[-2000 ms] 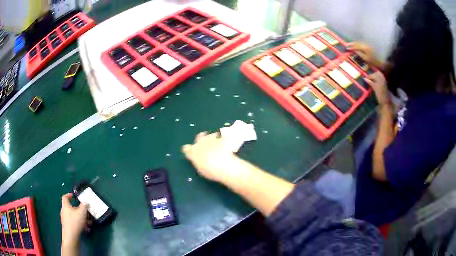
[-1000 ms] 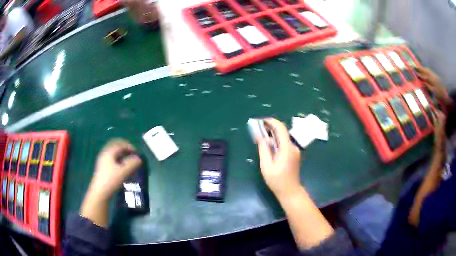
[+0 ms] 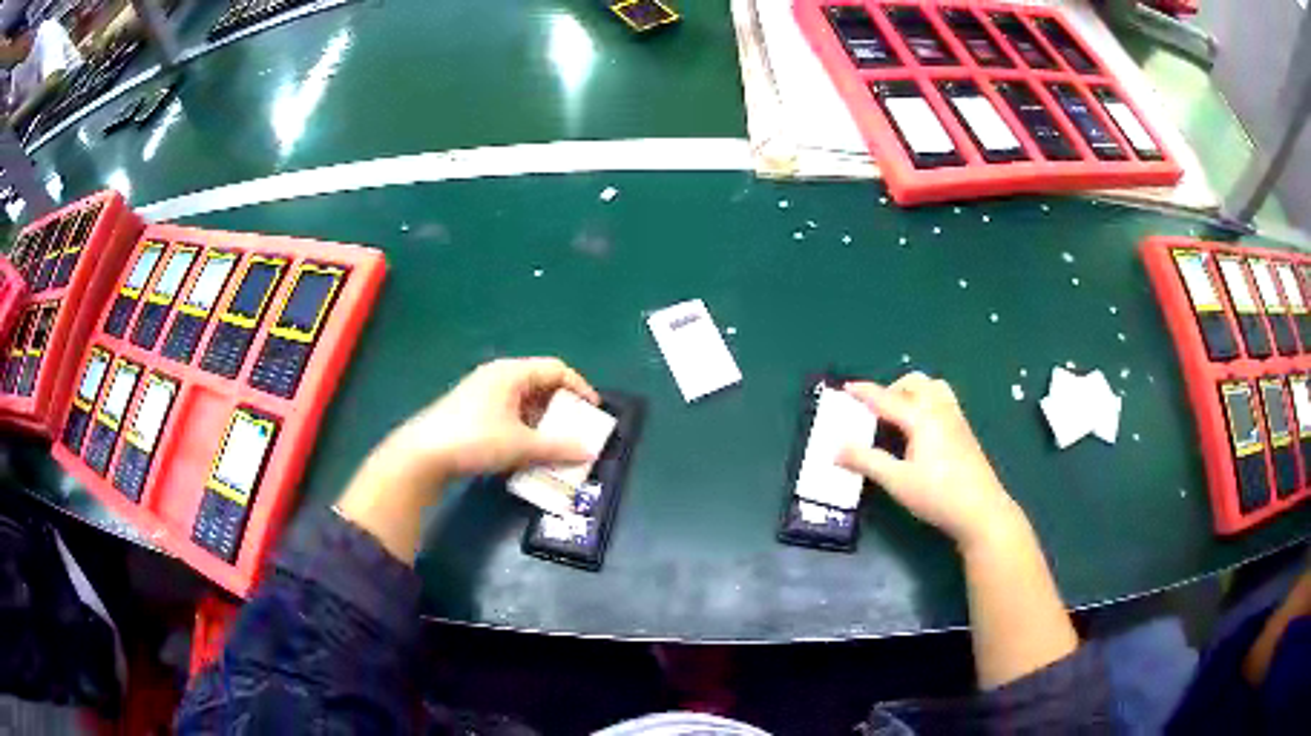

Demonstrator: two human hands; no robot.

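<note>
Two black phone backs lie on the green bench, the left one (image 3: 572,529) slightly tilted, the right one (image 3: 821,525) nearly straight. My left hand (image 3: 496,424) holds white batteries (image 3: 572,436), at least two by their edges, over the left phone back. My right hand (image 3: 920,453) holds a white battery (image 3: 835,449) by its edges on or just over the right phone back; contact is hard to tell. A loose battery (image 3: 695,350) lies between and beyond the phones. A small pile of batteries (image 3: 1081,407) lies to the right.
A red tray of phones (image 3: 360,288) is at left with one bare pocket, another red tray (image 3: 104,216) beyond it. A red tray (image 3: 992,183) rests on pale sheets (image 3: 776,101) at far right. Another red tray (image 3: 1190,331) is at the right edge. White specks dot the bench.
The view has turned left. My left hand has gone from an empty-looking compartment to holding batteries over it. My right hand has brought a battery to the right phone back.
</note>
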